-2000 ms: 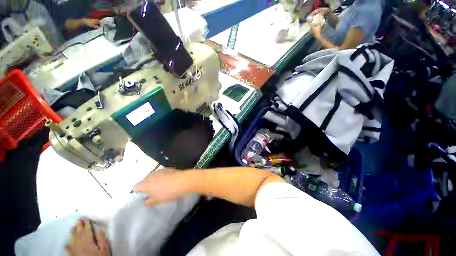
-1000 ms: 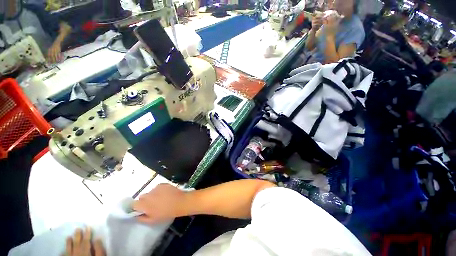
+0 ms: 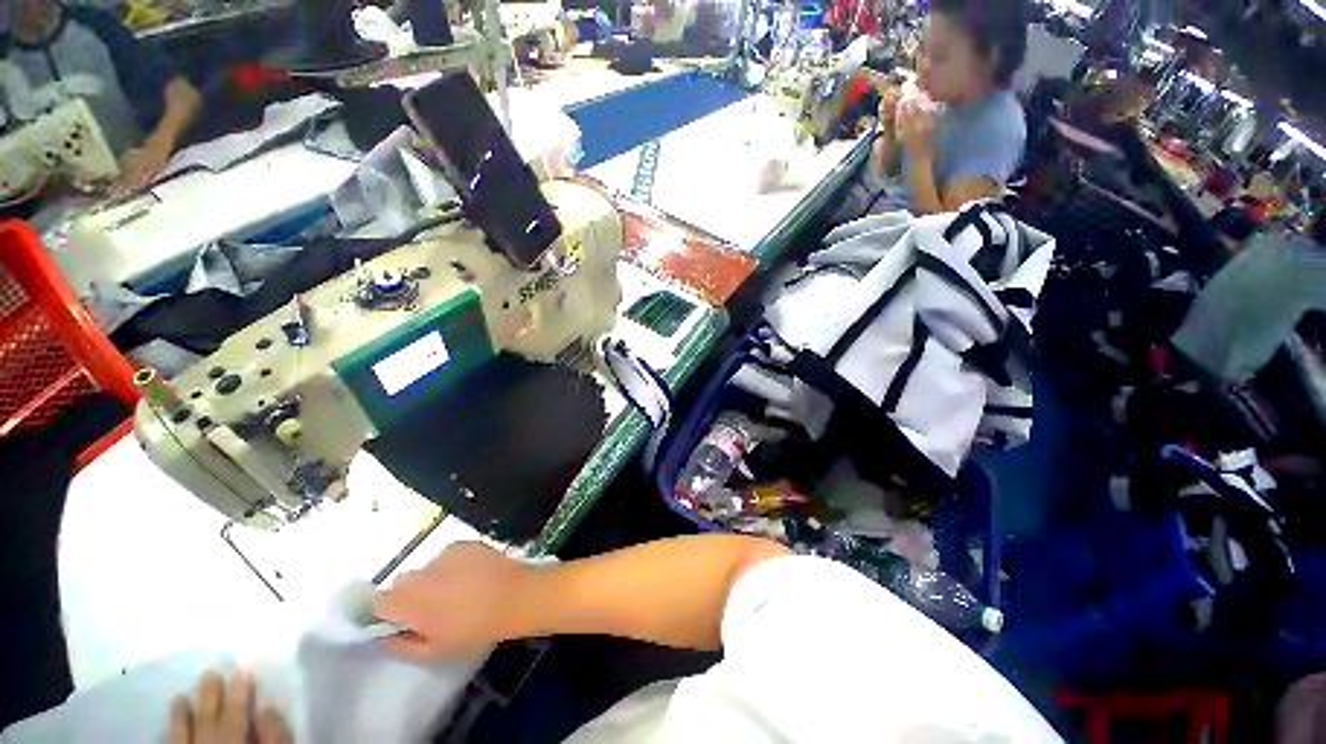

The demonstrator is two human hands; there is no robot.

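A pale grey-white panel (image 3: pixel 87 695) lies over the front edge of the white machine table, below the sewing machine (image 3: pixel 560 313). My right hand (image 3: pixel 454 599) grips a bunched fold of the panel in front of the needle area. My left hand (image 3: pixel 226 712), cut off by the bottom edge, lies on the panel with fingers apart. The presser foot (image 3: pixel 303 494) is under the machine head, with white cloth or table around it in glare. A black piece (image 3: pixel 502 436) lies flat under the machine arm.
A phone (image 3: pixel 480 160) leans on the machine head. A red basket (image 3: pixel 51 334) stands behind left. A blue bin (image 3: pixel 992 545) with bottles is at my right, beside a large white-and-black pile (image 3: pixel 887 327). A person (image 3: pixel 967 138) sits beyond; another is at upper left.
The view has tilted up and shifted a little. My right hand has moved slightly and still pinches the panel. My left hand sits lower, more cut off by the frame edge.
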